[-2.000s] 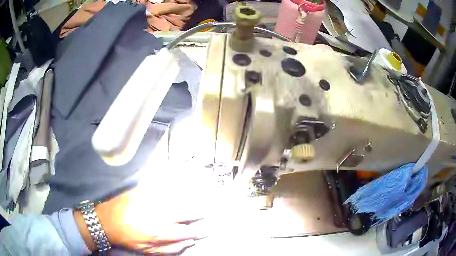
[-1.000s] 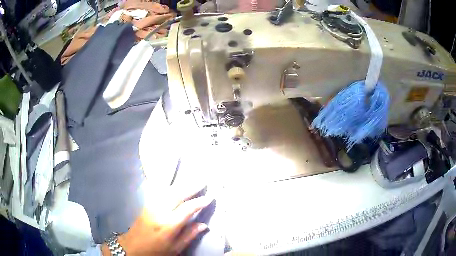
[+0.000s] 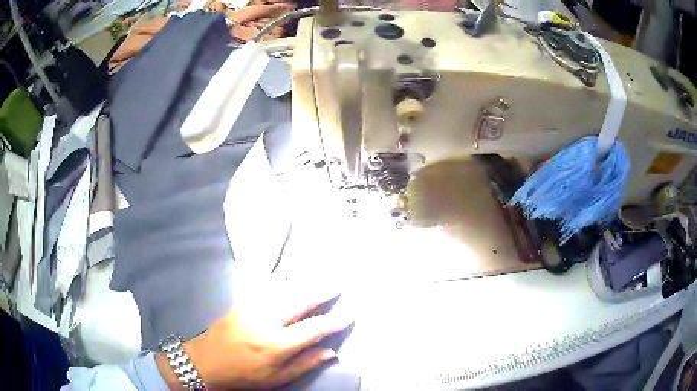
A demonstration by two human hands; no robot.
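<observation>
My left hand (image 3: 264,344), with a metal watch at the wrist, lies palm down with fingers spread on cloth at the front, left of and below the needle area. The cloth beneath it is washed out white, with a dark grey part (image 3: 325,370) showing between and below the fingers. The presser foot area (image 3: 355,202) is lost in glare at the left end of the cream machine head (image 3: 451,84). Dark grey panels (image 3: 176,229) lie flat to the left. My right hand is not in view.
The white lamp (image 3: 225,99) hangs over the panels. Cut strips (image 3: 99,183) lie far left. Dark snips (image 3: 527,229) lie under the machine arm, beside the blue tassel (image 3: 577,187). Small pieces (image 3: 634,256) are heaped at the right. A ruled scale (image 3: 527,359) runs along the table's front edge.
The view has shifted from two seconds ago and shows more of the table front. My left hand stays on the cloth, and a dark cloth part now shows by its fingers.
</observation>
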